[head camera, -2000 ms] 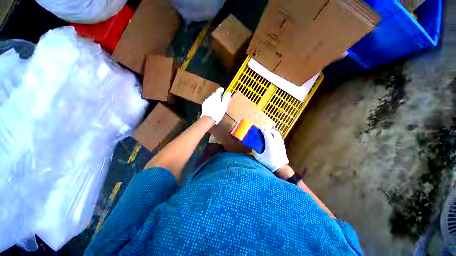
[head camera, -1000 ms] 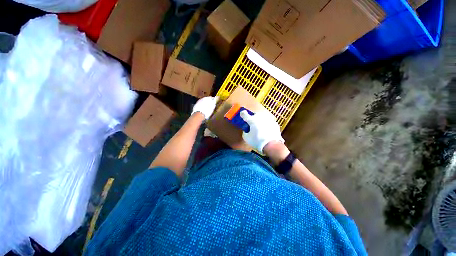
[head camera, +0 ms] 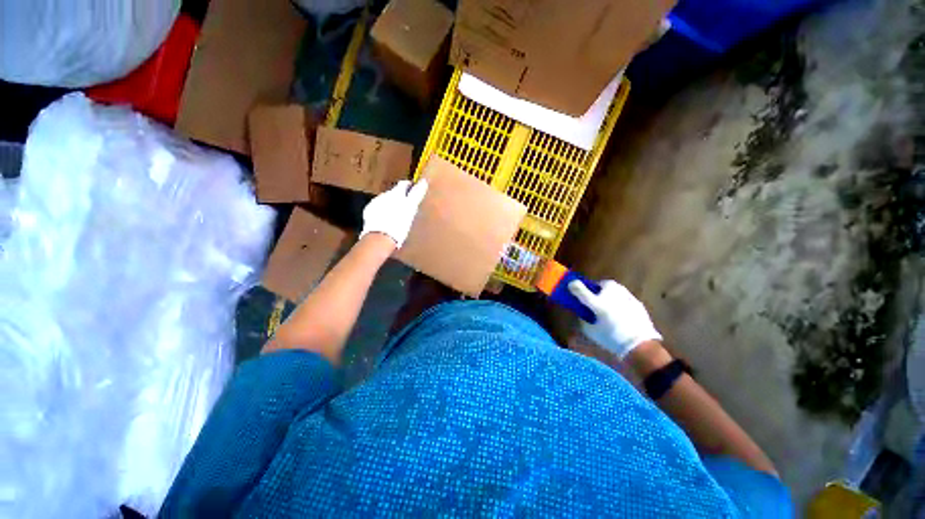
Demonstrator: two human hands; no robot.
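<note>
A small brown carton (head camera: 461,225) rests on the near left part of the yellow crate (head camera: 515,152). My left hand (head camera: 393,212), in a white glove, holds the carton at its left edge. My right hand (head camera: 615,318), also gloved, grips the blue and orange tape gun (head camera: 568,290) just right of the carton, over the crate's near right corner. The tape gun looks apart from the carton. The carton's underside is hidden.
Flat carton blanks (head camera: 568,51) and a white sheet (head camera: 538,112) lie on the crate's far end. Several brown boxes (head camera: 362,160) are on the floor at left, beside large plastic bags (head camera: 132,304). A blue bin (head camera: 730,22) is at the top right.
My right hand has moved right with the tape gun, off the carton. The carton now shows a plain face upward. My left hand still holds its left side.
</note>
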